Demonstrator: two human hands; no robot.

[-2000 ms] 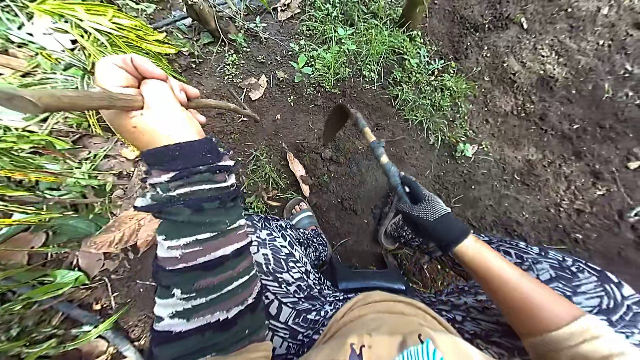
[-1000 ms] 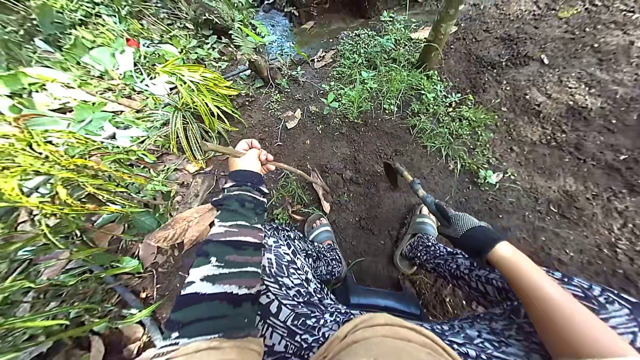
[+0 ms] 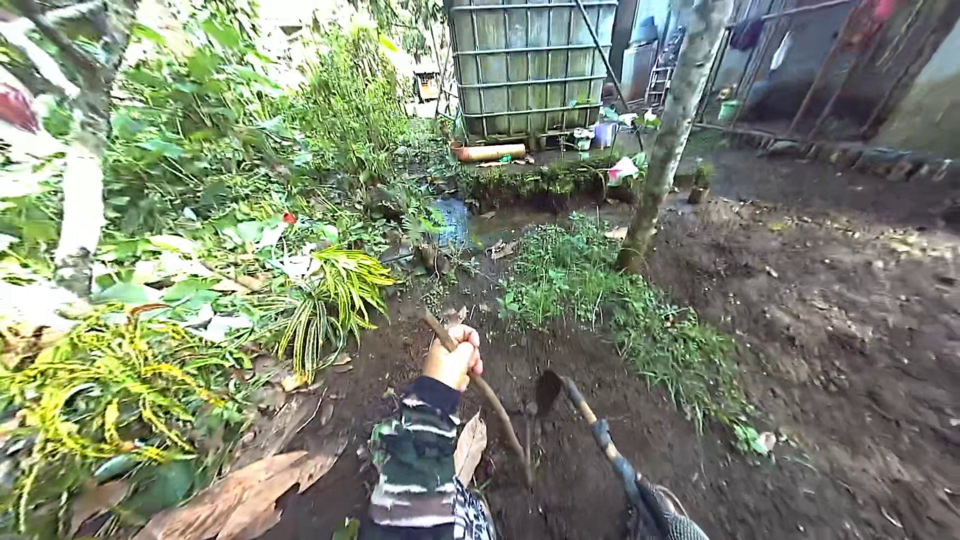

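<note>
My left hand (image 3: 454, 360), bare below a camouflage sleeve, grips a curved wooden stick (image 3: 499, 412) whose lower end reaches down to the dark soil. At the bottom edge, right of centre, my right hand (image 3: 675, 521) wears a dark glove with grey dots, only partly in view, around the handle of a small hoe (image 3: 600, 435). The hoe's handle is wrapped in bands, and its dark metal blade (image 3: 549, 391) points up and left, close to the soil. A dry brown leaf (image 3: 470, 448) lies between my left sleeve and the stick.
Green weeds (image 3: 660, 330) grow around the base of a slim tree trunk (image 3: 664, 165). Ahead stands a caged water tank (image 3: 532, 71), with a puddle (image 3: 452, 221) before it. Yellow-green plants (image 3: 337, 292) and large dry leaves (image 3: 240, 499) lie left; bare soil (image 3: 847, 360) spreads right.
The view has tilted up, bringing in the tank and buildings. My left hand has swung the stick from lying nearly level to pointing down at the soil. Both hands keep their hold.
</note>
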